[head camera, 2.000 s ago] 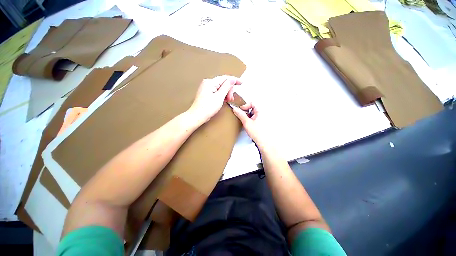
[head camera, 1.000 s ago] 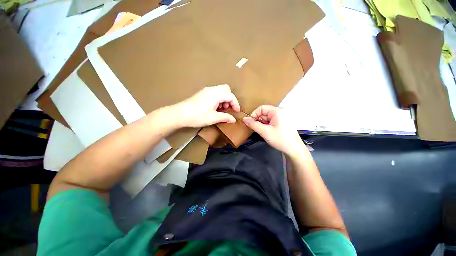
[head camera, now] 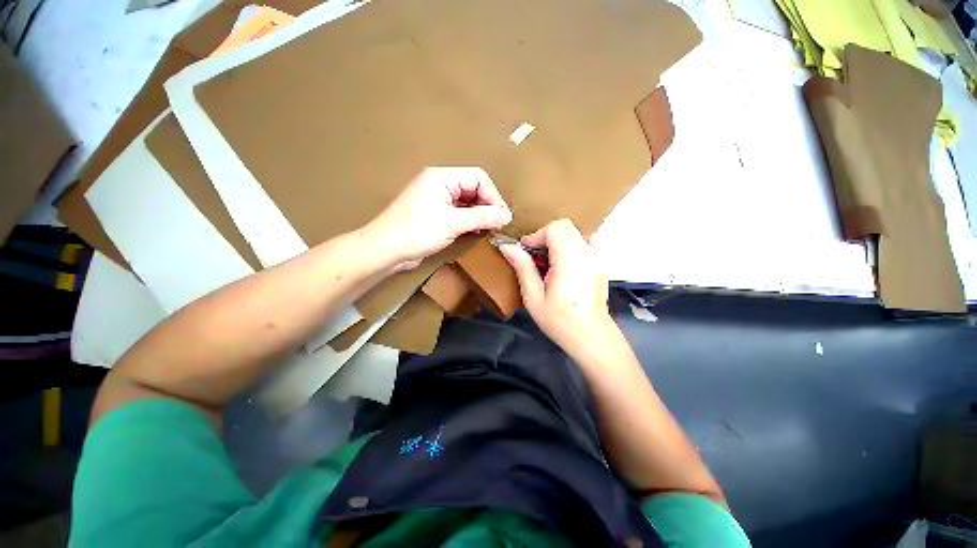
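Observation:
A large brown garment panel (head camera: pixel 396 118) lies on a stack of panels and white sheets, with a small white sticker (head camera: pixel 522 133) on it. My left hand (head camera: pixel 450 214) pinches the panel's near edge between thumb and fingers. My right hand (head camera: pixel 557 273) is just right of it at the same edge, closed around small dark snips (head camera: pixel 540 257), mostly hidden in the palm, their tip near the edge. A redder brown band (head camera: pixel 491 276) hangs folded below the hands.
White separator sheets (head camera: pixel 177 219) fan out at left, with an orange ticket (head camera: pixel 255 26) at the far left of the stack. A folded brown bundle (head camera: pixel 895 161) lies at right, yellow-green fabric (head camera: pixel 857 30) behind it. A dark apron (head camera: pixel 471 428) is below.
The panel has been turned and now shows its sticker. The hands have moved to its near edge. Over the last second the right hand's snips have come to the edge beside the left fingers.

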